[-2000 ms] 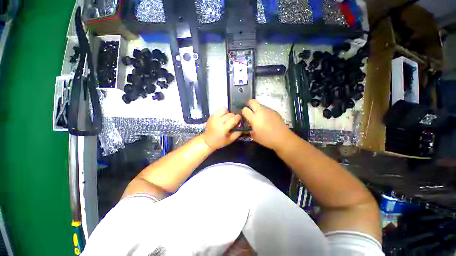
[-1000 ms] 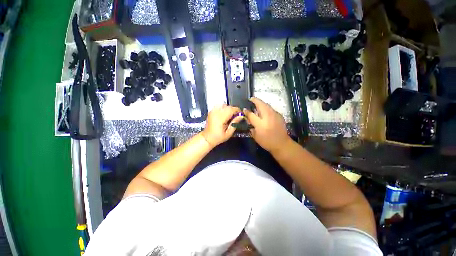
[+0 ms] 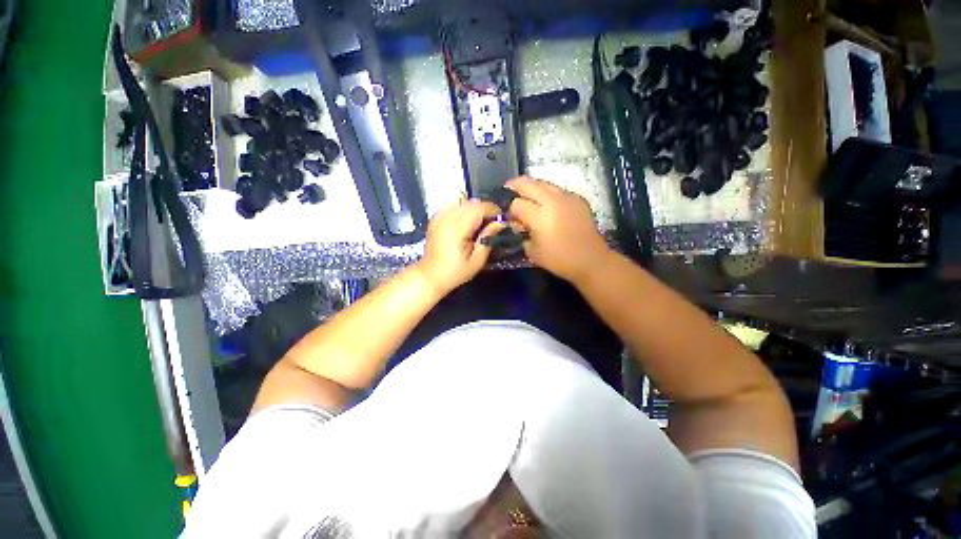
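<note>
The black lock panel lies open side up on the bench in front of me, with a silver plate inside, thin red wire at its upper part and a stub lever on its right side. My left hand and my right hand meet over the panel's lower end. Their fingertips pinch around a small dark part, too small and covered to name. The panel's lower end is partly hidden by my fingers.
A second lock panel lies left. Heaps of black knobs lie left and right. A dark green electric screwdriver lies right of the lever. Black frames hang at left. A cardboard box stands right. Bubble wrap edges the bench.
The whole view has shifted, so the bench things sit higher in the picture. Both hands remain at the panel's lower end, and a dark part now shows between the fingertips.
</note>
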